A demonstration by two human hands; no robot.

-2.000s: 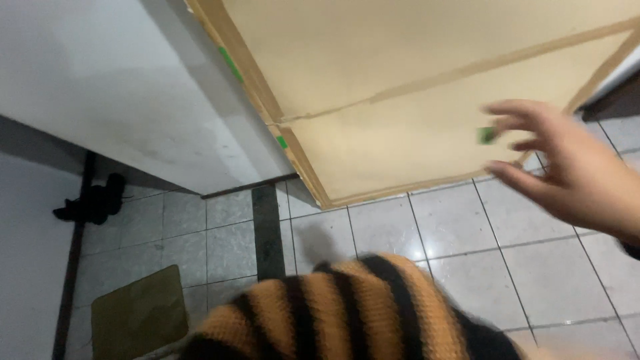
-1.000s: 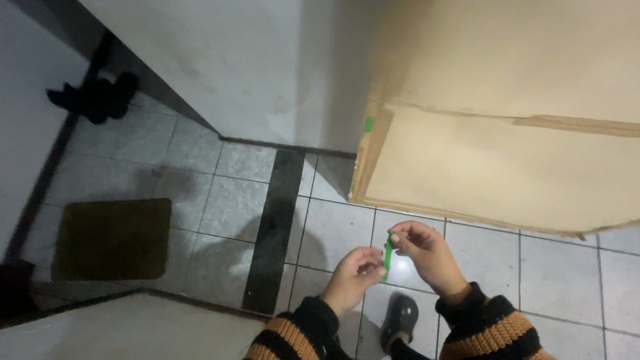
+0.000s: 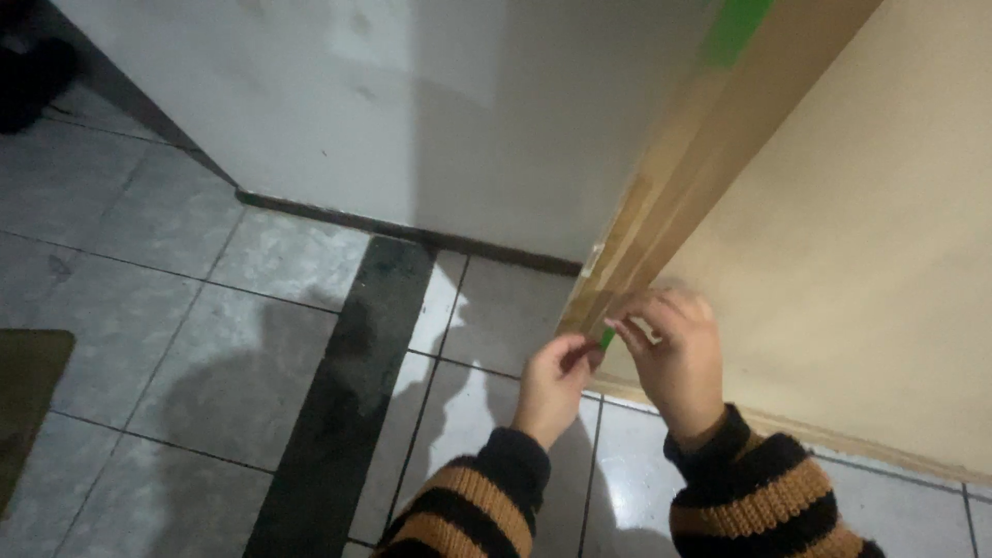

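Observation:
Between my fingertips a small piece of green tape (image 3: 607,337) is stretched beside the lower corner of a tan panel (image 3: 845,256) edged with brown tape (image 3: 690,178). My left hand (image 3: 556,381) pinches its lower end, and my right hand (image 3: 674,353) pinches the upper end. Whether the piece touches the panel edge, I cannot tell. Higher on that edge, another strip of green tape (image 3: 738,31) is stuck on.
A white wall (image 3: 372,116) with a dark baseboard meets the panel's edge. Grey tiles (image 3: 194,349) cover the floor, crossed by a dark strip (image 3: 341,403). An olive mat (image 3: 31,395) lies at the left, a black object (image 3: 35,77) at the upper left.
Both hands, holding the green piece, have moved from above the floor tiles to the panel's lower corner. Two seconds ago only the right hand was clearly seen, near a green piece. The view is closer.

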